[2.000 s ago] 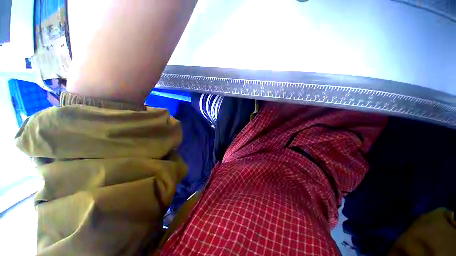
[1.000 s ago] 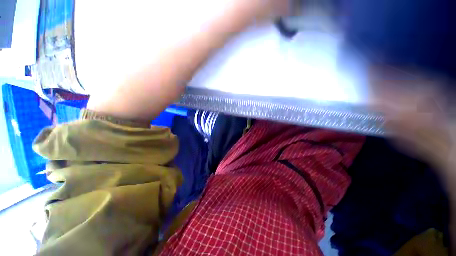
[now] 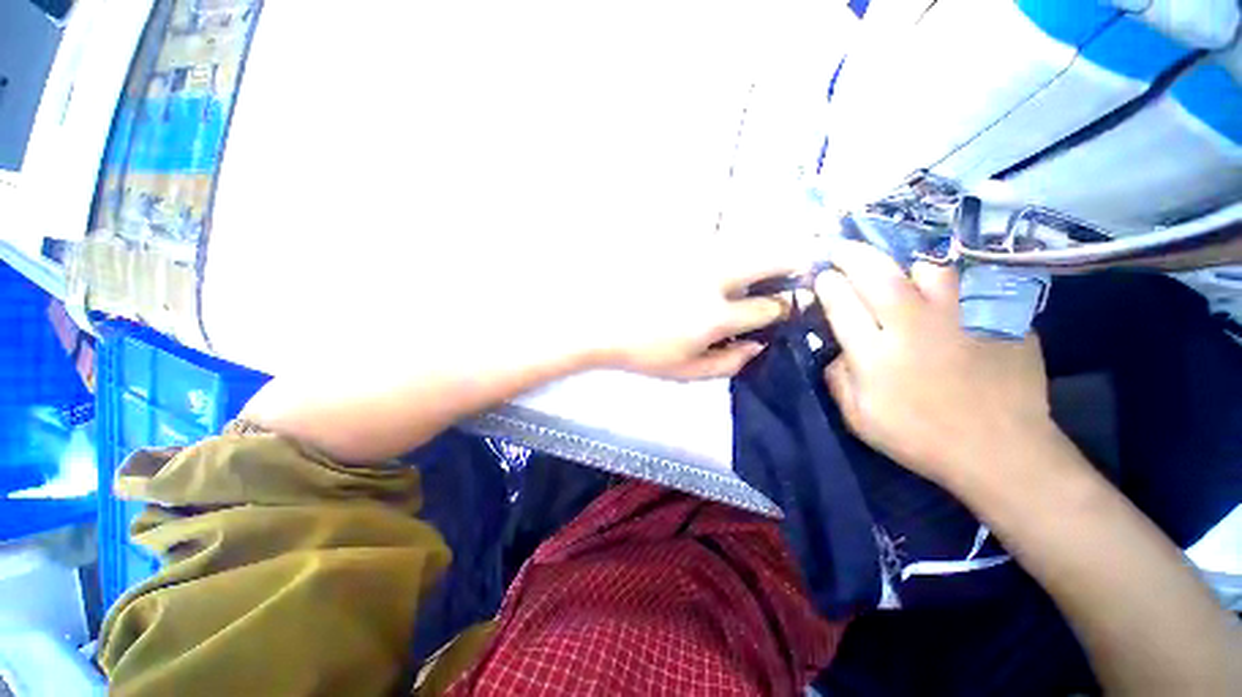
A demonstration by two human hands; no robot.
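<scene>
A dark navy garment piece (image 3: 804, 463) lies over the table's front edge, with its top at the fingertips. My left hand (image 3: 702, 327) pinches its upper edge from the left. My right hand (image 3: 940, 368) lies on the cloth with its fingers at the same edge, just below the presser foot area (image 3: 926, 204). A small dark strip shows between the fingertips; I cannot tell if it is cloth or a tool. The needle is not clear. White thread ends (image 3: 888, 558) and a thin white trim (image 3: 953, 562) show on the navy cloth.
The white sewing machine head (image 3: 1131, 136) with blue stripes is at upper right, a grey fitting (image 3: 1004, 300) beside my right hand. The table's taped end (image 3: 164, 177) and blue crates (image 3: 157, 449) are left. More navy cloth (image 3: 1171, 395) lies right; a red checked apron (image 3: 627, 613) is below.
The view has shifted to show the machine head. My left hand has come into view, and both hands are now together on the navy cloth near the presser foot.
</scene>
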